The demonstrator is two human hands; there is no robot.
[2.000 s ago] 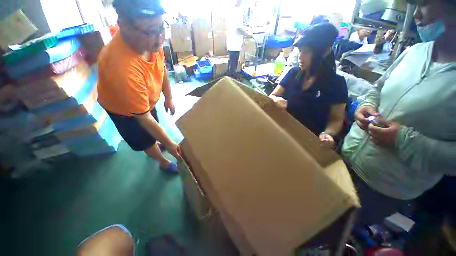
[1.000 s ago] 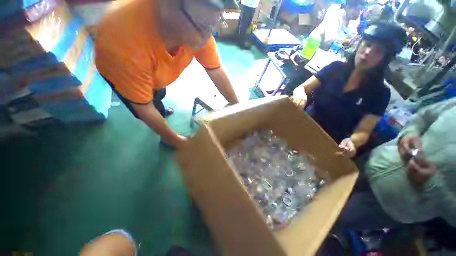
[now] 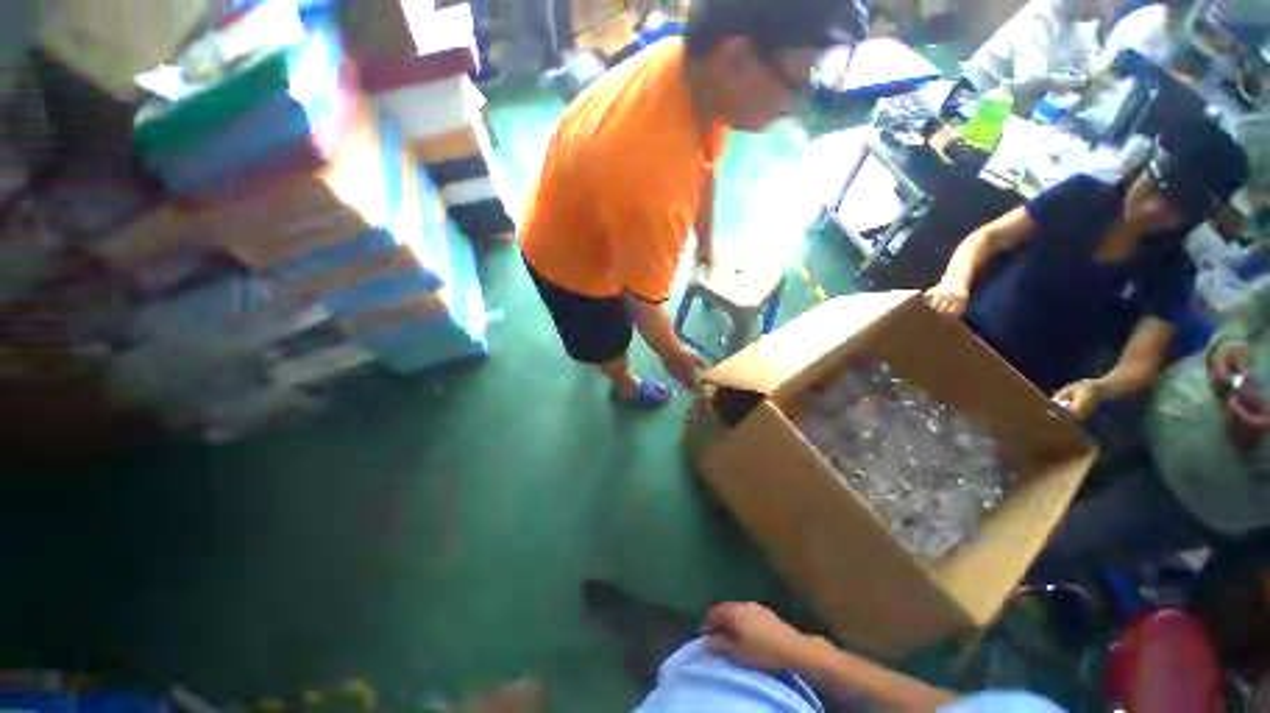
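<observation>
A large open brown carton stands tilted in front of me, right of centre. Many small clear plastic parts lie loose inside it. A person in orange has a hand at its left back corner. A person in a dark shirt has both hands at its far right rim. My right hand, judged by the forearm coming from the lower right, rests by light blue cloth at the bottom. Its fingers look bent, and whether it holds anything is unclear. My left hand is not in view.
A stack of coloured boxes or sheets stands at the left. A small stool is behind the carton. A red round seat is at the lower right. Another person's hands show at the right edge. The floor is green.
The carton has tipped from showing its outer side to showing its open top and parts. My view has swung left. The person in orange stands more upright. My right hand has come into view.
</observation>
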